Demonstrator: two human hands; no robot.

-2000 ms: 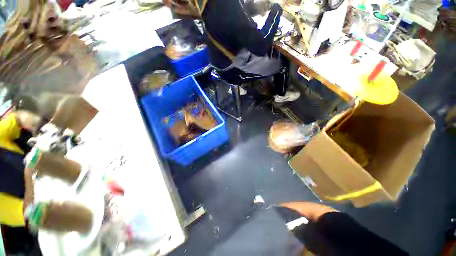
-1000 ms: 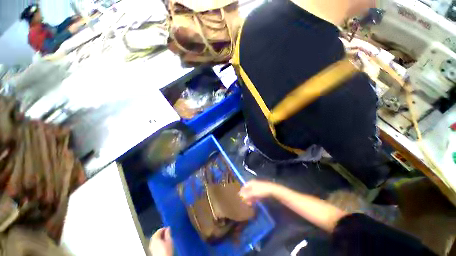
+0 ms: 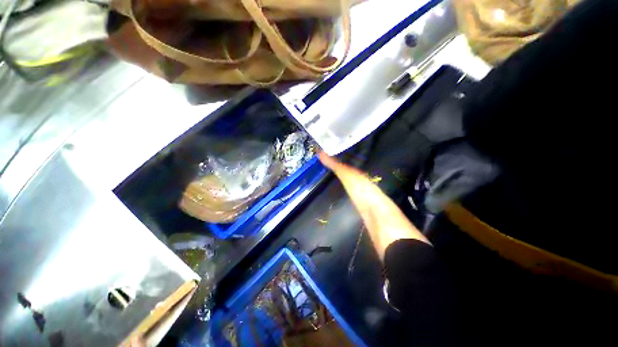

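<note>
My right arm reaches up from the lower right, and my right hand [image 3: 326, 161] is at the right corner of a blue crate [image 3: 271, 196] under the table. The fingers are hard to make out against the crate. Inside the crate, clear plastic wrap lies around a round, tan-brown bundle [image 3: 207, 200]. Only a bit of my left hand [image 3: 135, 341] shows at the bottom edge, by the table corner; its fingers are cut off.
A second blue crate [image 3: 332, 312] with brown pieces stands at the bottom. Brown bags with long straps [image 3: 203, 41] lie on the white table [image 3: 74, 223] at the top. A person in dark clothes [image 3: 542, 156] with a yellow strap is close on the right.
The view has moved in closer to the upper crate. My right hand has left the lower crate with the brown pieces and is now at the upper crate's corner.
</note>
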